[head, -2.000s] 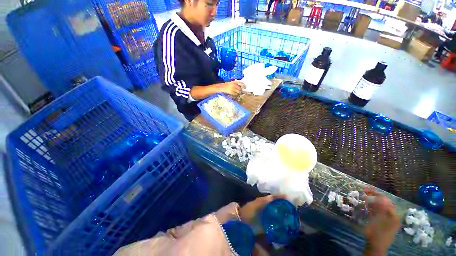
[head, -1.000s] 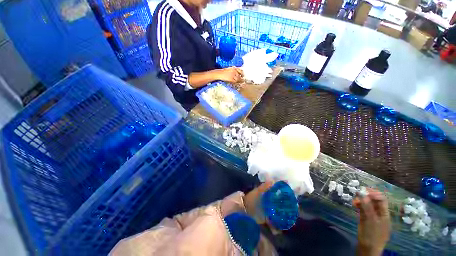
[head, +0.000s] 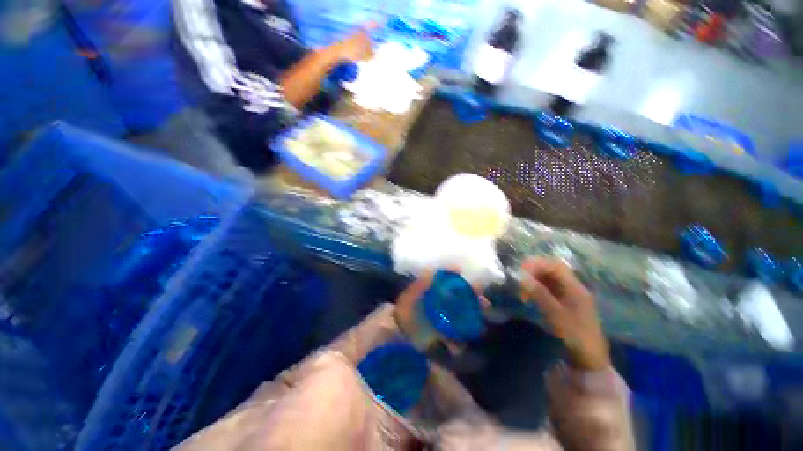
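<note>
The frame is blurred. My left hand holds a shiny blue cup over my lap, just in front of the bench edge. A second blue cup rests in my lap. My right hand is to the right of the held cup, apart from it, fingers bent together. A small pale thing seems to be at its fingertips, too blurred to be sure. The white tub with pale yellow inside stands on a crumpled white cloth. White pieces lie along the bench edge.
A large blue crate is at left. The mesh belt carries several blue items behind the tub. Two dark bottles stand beyond it. A shallow blue tray sits near a coworker's arm.
The view has shifted right and blurred. My right hand has left the white pieces and come closer to the held cup. The coworker's hand is raised.
</note>
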